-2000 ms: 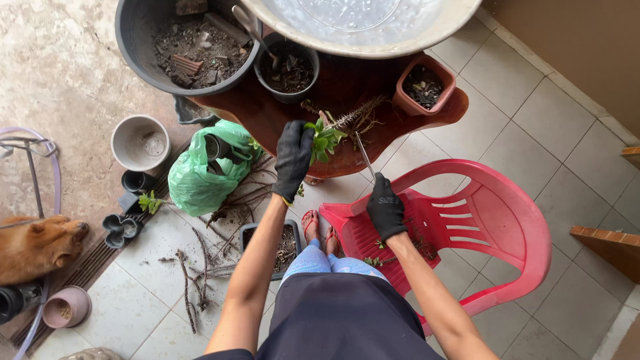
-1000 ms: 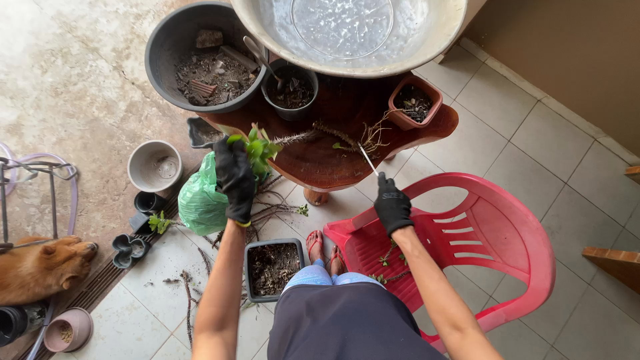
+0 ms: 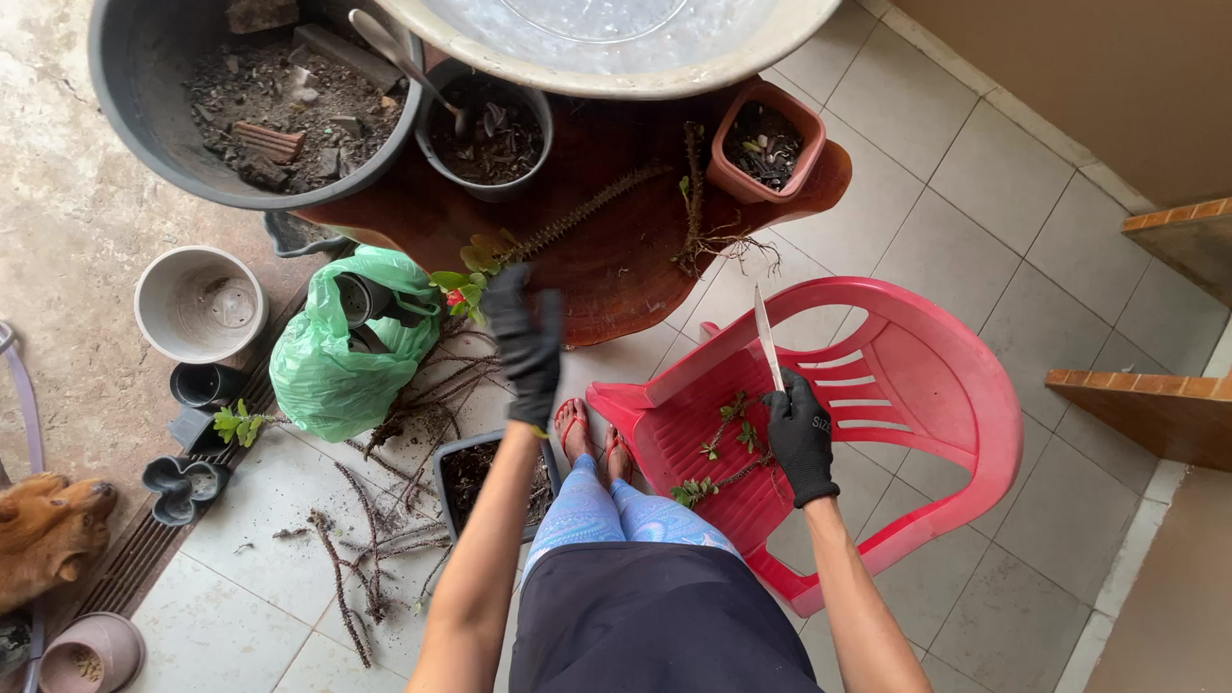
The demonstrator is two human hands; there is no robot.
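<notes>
My left hand (image 3: 527,342), in a black glove and blurred, is at the near left edge of the wooden table (image 3: 616,279), beside the leafy end of a thorny stem (image 3: 587,207) with green leaves and a red flower. Whether its fingers touch the plant is unclear. My right hand (image 3: 801,433), also gloved, grips a knife (image 3: 767,337) with the blade pointing up, over the red plastic chair (image 3: 924,385). A rooted stem piece (image 3: 693,202) lies on the table by the terracotta-coloured pot (image 3: 768,144). Small leafy cuttings (image 3: 731,423) rest on the chair seat.
A large grey tub (image 3: 144,144) of soil, a dark pot (image 3: 491,144) with a spoon and a wide metal basin (image 3: 616,67) crowd the table's far side. Left on the floor are a green plastic bag (image 3: 337,385), cut stems (image 3: 371,549), empty pots (image 3: 200,303) and a dog (image 3: 48,534).
My left hand was holding leafy growth over the table's left side; it is now lower and nearer the table edge. The knife has moved from the roots to above the chair.
</notes>
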